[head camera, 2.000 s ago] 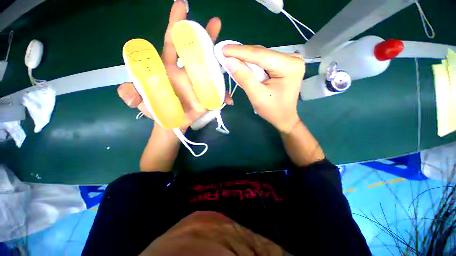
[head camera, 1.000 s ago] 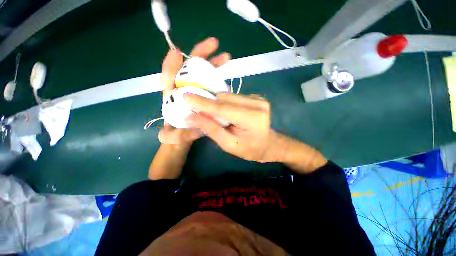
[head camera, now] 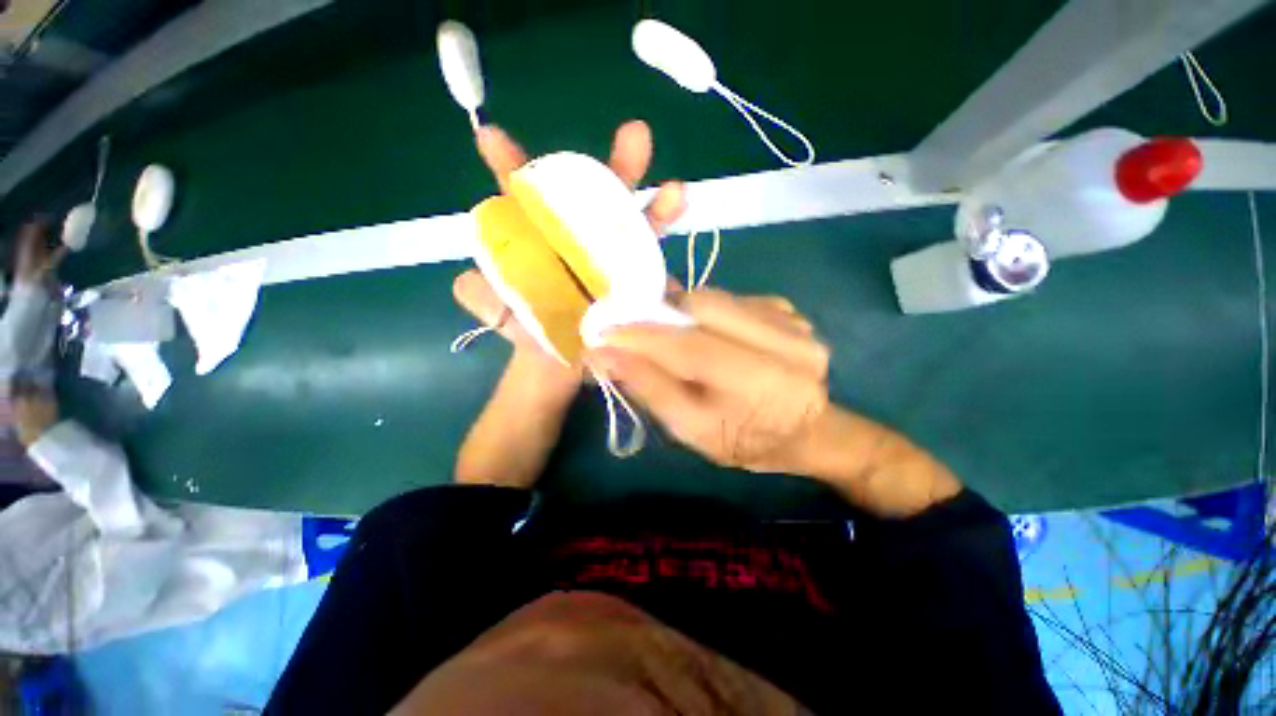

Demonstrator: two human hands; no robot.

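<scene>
My left hand (head camera: pixel 521 343) holds two white-and-yellow devices side by side above the bench, palm up, its fingertips showing beyond them. The left device (head camera: pixel 521 266) shows its yellow face; the right device (head camera: pixel 605 224) shows mostly its white shell and a yellow strip. Thin white wrist straps hang from them: one at the left, one below and one at the right. My right hand (head camera: pixel 735 378) pinches a small white wiping cloth (head camera: pixel 637 316) against the lower end of the devices. Most of my left palm is hidden behind the devices.
A pale rail (head camera: pixel 350 252) crosses the green bench (head camera: pixel 336 406). Several white devices lie beyond it. At right are the solvent dispenser (head camera: pixel 938 278), a red-capped bottle (head camera: pixel 1078 196) and a slanting support (head camera: pixel 1071 91). White wipes (head camera: pixel 217 311) lie at left. Another person's arm (head camera: pixel 28 336) shows at the left edge.
The devices have turned from white faces to yellow faces showing, slightly apart. My right hand has moved to their lower end with the cloth. A person's arm has appeared at the left edge.
</scene>
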